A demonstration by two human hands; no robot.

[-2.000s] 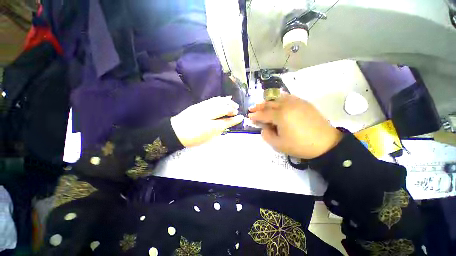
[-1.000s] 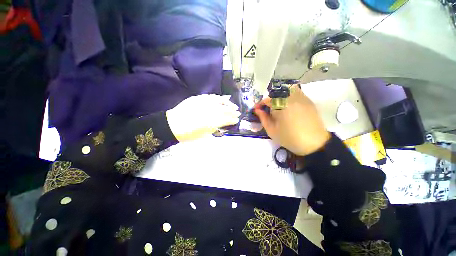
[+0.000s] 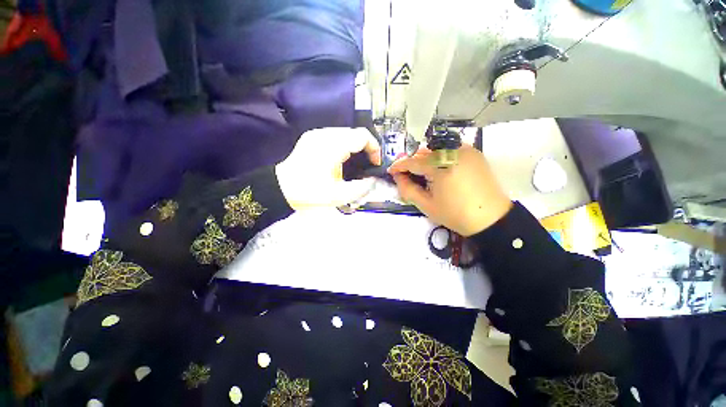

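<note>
My left hand (image 3: pixel 326 168) and my right hand (image 3: pixel 458 189) meet just in front of the presser foot and needle (image 3: pixel 392 141). A small dark piece of cloth (image 3: pixel 372 170) is held between the fingertips of both hands. Its far end is hidden by the right fingers. The white sewing machine head (image 3: pixel 422 48) stands above. A large heap of dark purple fabric (image 3: pixel 183 159) lies left of the needle, partly behind my left hand and sleeve.
Scissors handles (image 3: pixel 455 246) lie beside my right wrist. Right of the needle are white chalk (image 3: pixel 549 175), a yellow card (image 3: pixel 579 226) and a dark smartphone (image 3: pixel 633 187). A thread tension dial (image 3: pixel 513 83) is on the machine head.
My left hand has lifted off its flat pose and now pinches the small dark cloth with thumb and finger. My right fingers stay close to the needle. The view has shifted slightly.
</note>
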